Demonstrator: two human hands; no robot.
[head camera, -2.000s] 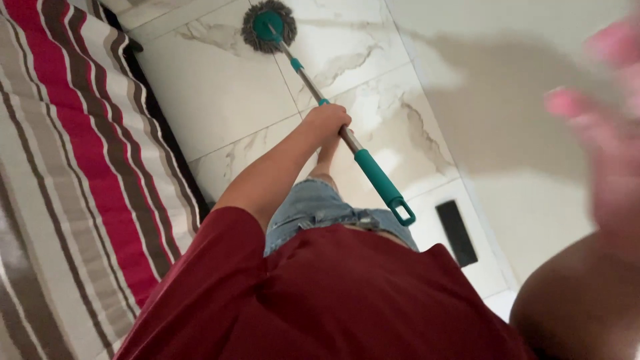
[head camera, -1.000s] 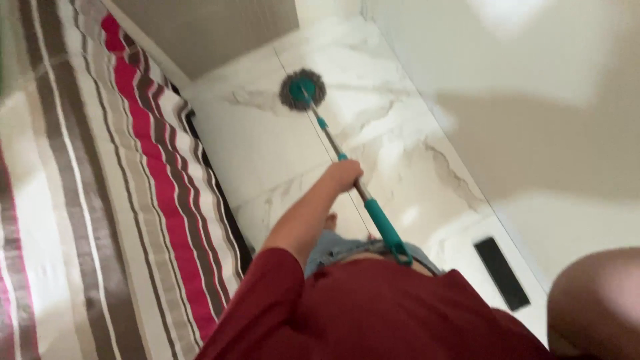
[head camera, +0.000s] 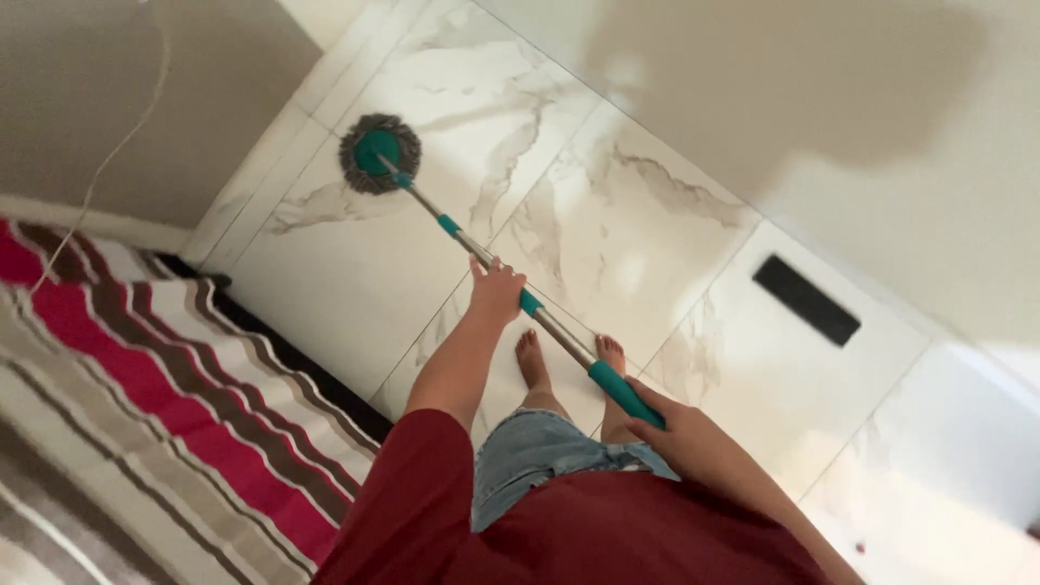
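Note:
A mop (head camera: 561, 331) with a steel pole, teal joints and a round grey fringed head (head camera: 380, 154) slants across the view. Its head rests flat on the marbled floor tiles at the upper left. My left hand (head camera: 497, 286) is around the middle of the pole, just above a teal collar, with some fingers partly lifted. Near my waist, my right hand (head camera: 668, 418) grips the teal handle at the pole's end. My bare feet stand on the tiles on either side of the lower pole.
A bed with a striped cover (head camera: 187, 406) and dark base edge lies along the left. A black rectangular object (head camera: 806, 300) is on the floor at the right, close to the pale wall (head camera: 812, 106). A thin white cable (head camera: 122, 150) hangs at the upper left.
My right hand, off the mop two seconds ago and raised at the right, now holds the handle. The mop head is now close to the skirting on the left. The view has shifted.

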